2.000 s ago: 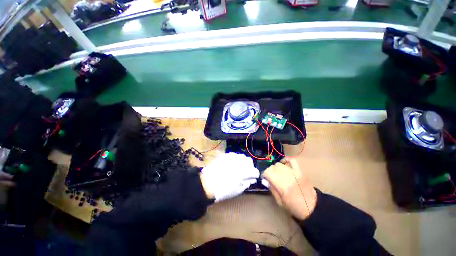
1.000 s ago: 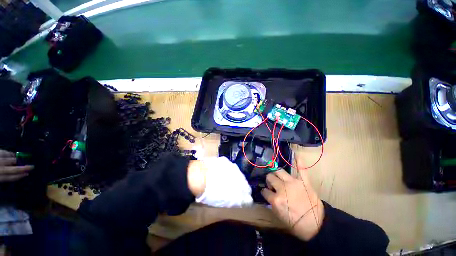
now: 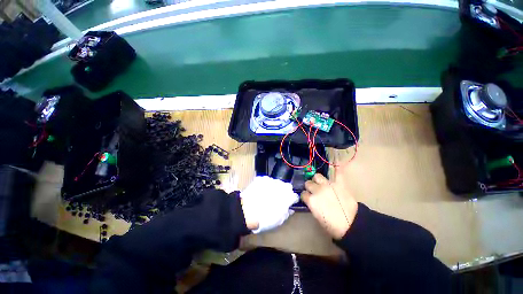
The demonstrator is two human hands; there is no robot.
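The front shell (image 3: 338, 95) lies open on the bench, with the speaker driver (image 3: 274, 109) and green circuit board (image 3: 319, 120) in it. Red lead wires (image 3: 282, 150) loop from the board to the black cabinet body (image 3: 262, 159) nearer me. A small green part (image 3: 310, 170) shows inside the body. My left hand (image 3: 267, 204), white-gloved, is at the body's near left edge. My right hand (image 3: 328, 205), bare with a pale fingertip, is at its near right. Their fingertips almost meet over the near wall; whatever is between them is hidden. A thin wire trails over my right hand.
A heap of small black parts (image 3: 178, 166) lies left of the body. Open cabinets stand at the left (image 3: 129, 129) and right (image 3: 453, 155). Another open speaker (image 3: 109, 66) is on the green belt (image 3: 275, 49), behind a pale metal rail (image 3: 395, 95).
The view tilted down, then partly back up. My left hand was lower over the body's near left a second ago; its fingertips are now closer to my right hand's at the near wall.
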